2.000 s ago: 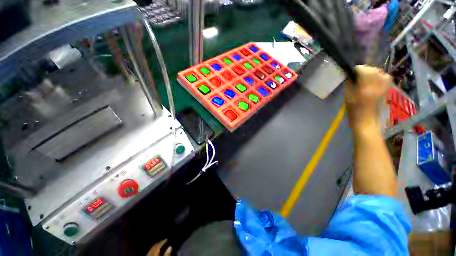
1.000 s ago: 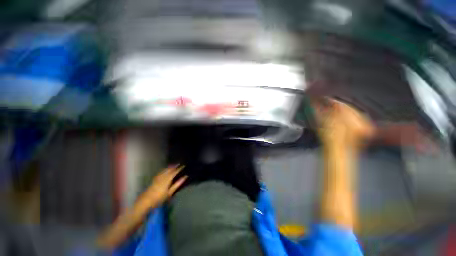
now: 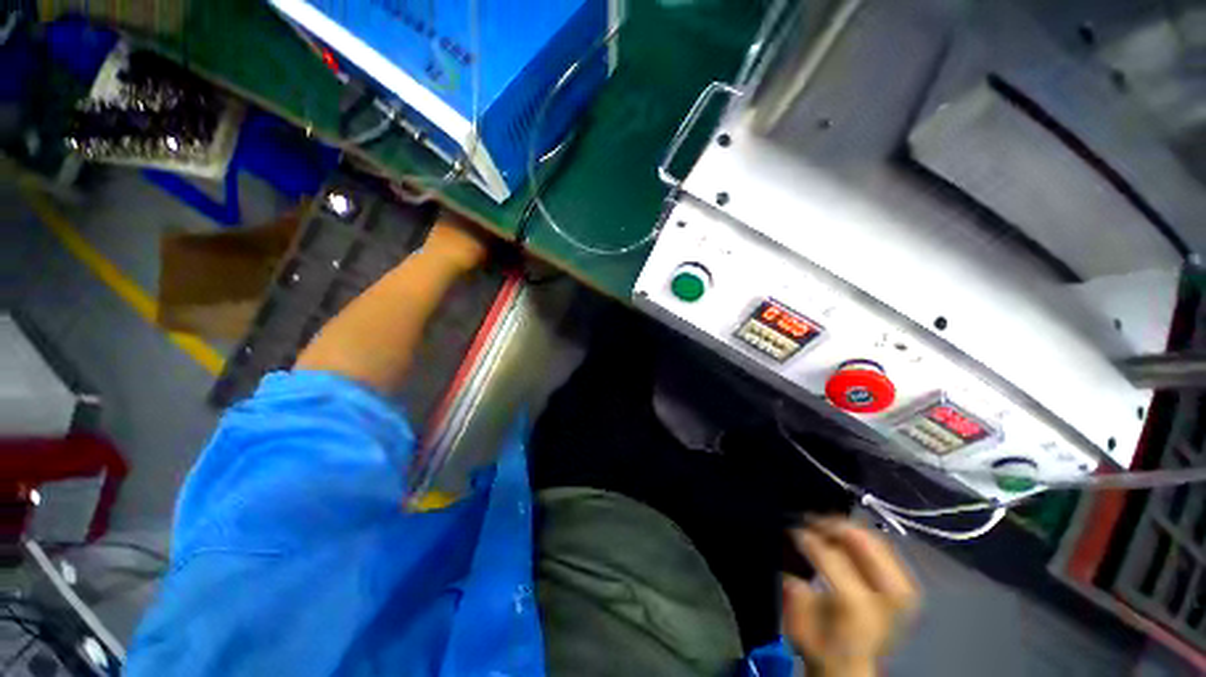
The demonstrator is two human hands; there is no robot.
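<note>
My left hand (image 3: 458, 246) reaches over the black compartment tray (image 3: 347, 269) at the lower left. Its fingers are hidden at the bench edge, so I cannot tell what it holds. My right hand (image 3: 850, 598) is in front of the press machine, low at the bottom right, with fingers bent and slightly blurred; no object shows in it. The press machine (image 3: 846, 251) stands on the bench with green start buttons (image 3: 689, 282), a red emergency stop button (image 3: 860, 388) and two lit red timers (image 3: 778, 329).
A blue power box (image 3: 529, 79) with cables sits left of the press on the green bench (image 3: 602, 199). A cardboard box (image 3: 218, 275) is on the floor at left. Part of a dark grid tray with a reddish rim (image 3: 1098, 536) shows at right. Thin white cables hang under the press front.
The view has swung left from the right-hand tray. My left arm now reaches out over the black tray. My right hand, earlier raised at the right, is now low near my lap.
</note>
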